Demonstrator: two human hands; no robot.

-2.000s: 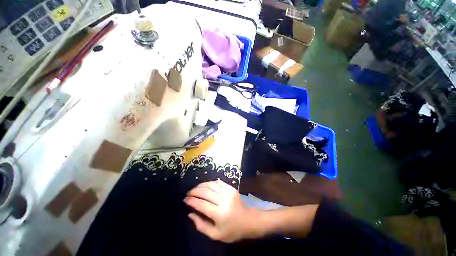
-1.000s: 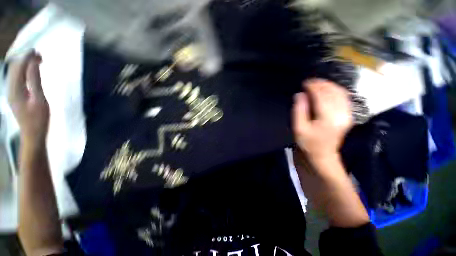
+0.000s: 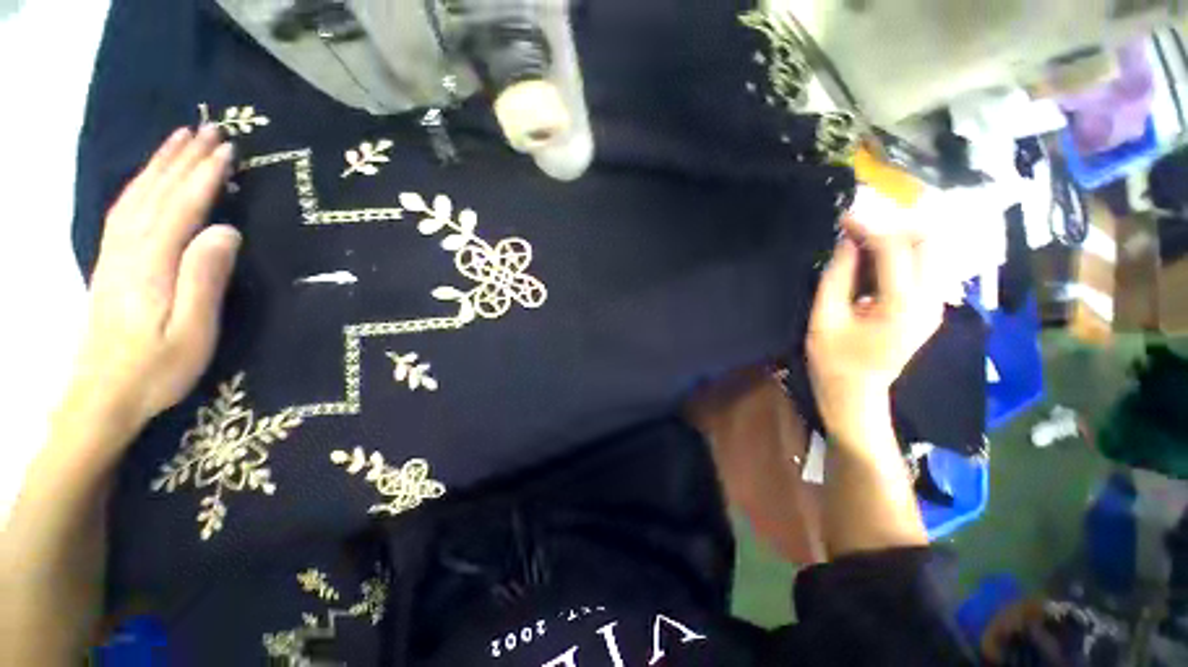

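Observation:
The black garment panel with gold flowers, leaves and zigzag lines lies spread over the machine table, under the head of the sewing machine. A small white mark shows on the cloth between the zigzag lines. My left hand lies flat on the panel's left part, fingers extended, holding nothing. My right hand is at the panel's scalloped right edge, fingers bent; whether it pinches the cloth is unclear. The needle area is hard to make out against the black cloth.
A yellow-orange tool lies beyond my right hand. Blue crates with dark cloth stand at the right, and another holds pink-purple cloth. A cardboard box stands on the green floor.
The view has swung from the machine's right side to the panel under the head. My left hand has come from the white table at the left onto the cloth. My right hand is at the panel's edge.

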